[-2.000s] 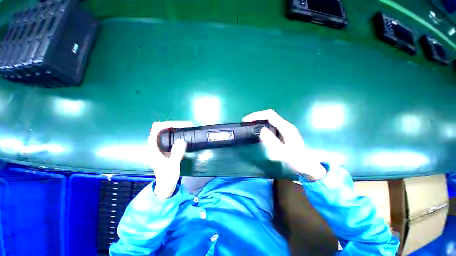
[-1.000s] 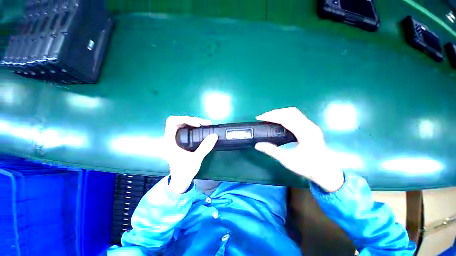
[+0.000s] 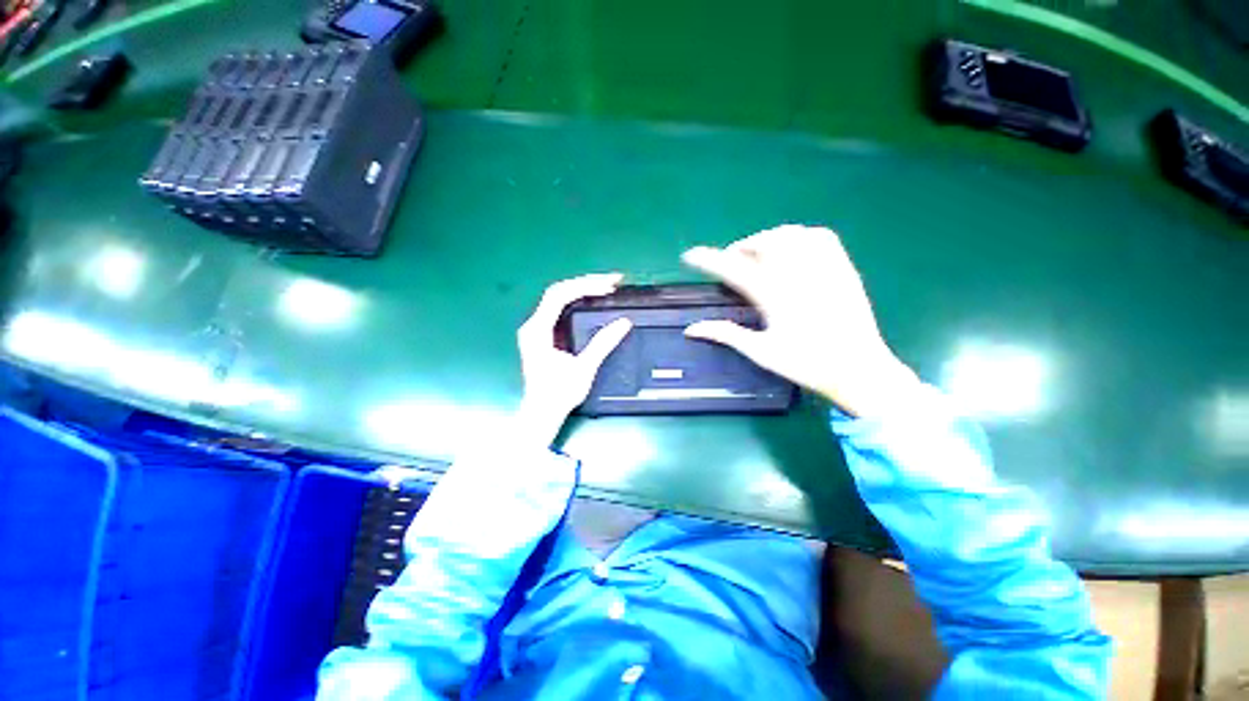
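Observation:
A handheld device (image 3: 685, 370) lies between my hands near the bench's front edge, with a dark grey flat face and a small light label turned up. A black rim runs along its far edge. My left hand (image 3: 564, 349) grips its left end, the thumb on the flat face. My right hand (image 3: 808, 312) is at its upper right part, the thumb on the face and the fingers over the far edge. The underside is hidden.
A block of stacked dark units (image 3: 295, 151) stands at the left on the green bench (image 3: 658, 178). Devices with screens lie along the far side, one at the right (image 3: 1011, 93). Blue totes (image 3: 178, 548) are below the bench at left, a carton (image 3: 1130, 637) below at right.
The device has turned from its narrow side to its flat labelled face. Both hands have shifted their hold on it. The view has swung left, bringing more of the far-left bench into sight.

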